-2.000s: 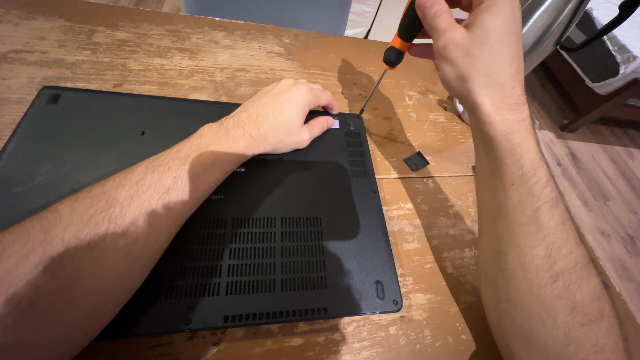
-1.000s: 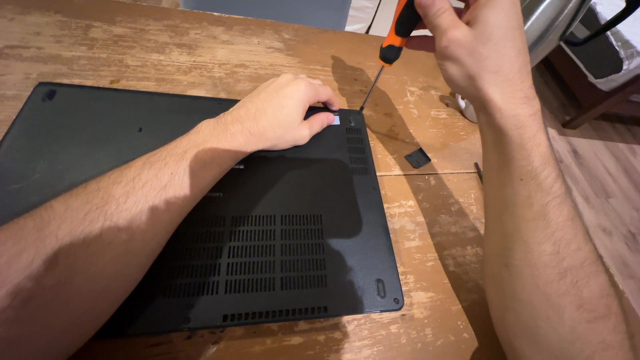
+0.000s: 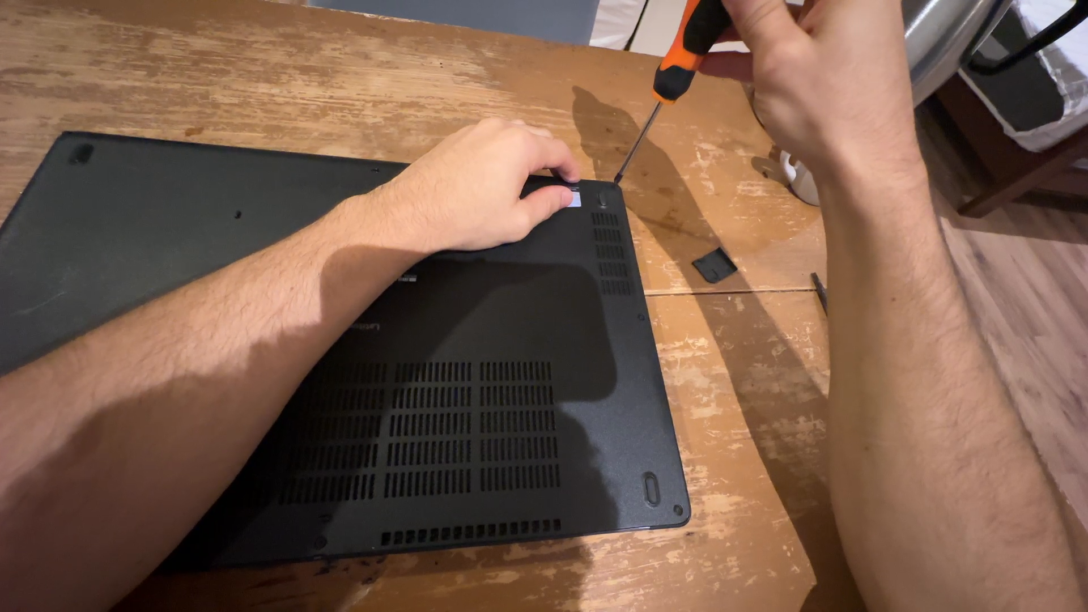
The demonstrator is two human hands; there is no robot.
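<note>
A black laptop (image 3: 510, 314) lies with its underside up, showing vent grilles and small screw holes. Across it reaches my left arm, and my left hand (image 3: 501, 183) rests on the far edge near the far right corner, thumb and fingers curled at that edge. My right hand (image 3: 816, 76) grips a screwdriver (image 3: 677, 72) by its orange and black handle, partly cut off at the top of the view. The screwdriver stands tilted, its tip at the laptop's far right corner; whether it sits in a screw cannot be told.
On the worn wooden table (image 3: 731, 374), right of the laptop, lies a small black plastic piece (image 3: 714, 265). A thin dark object (image 3: 818, 291) and a white ceramic item (image 3: 799, 180) are partly hidden by my right arm. A shiny metal vessel (image 3: 948, 42) stands at the upper right.
</note>
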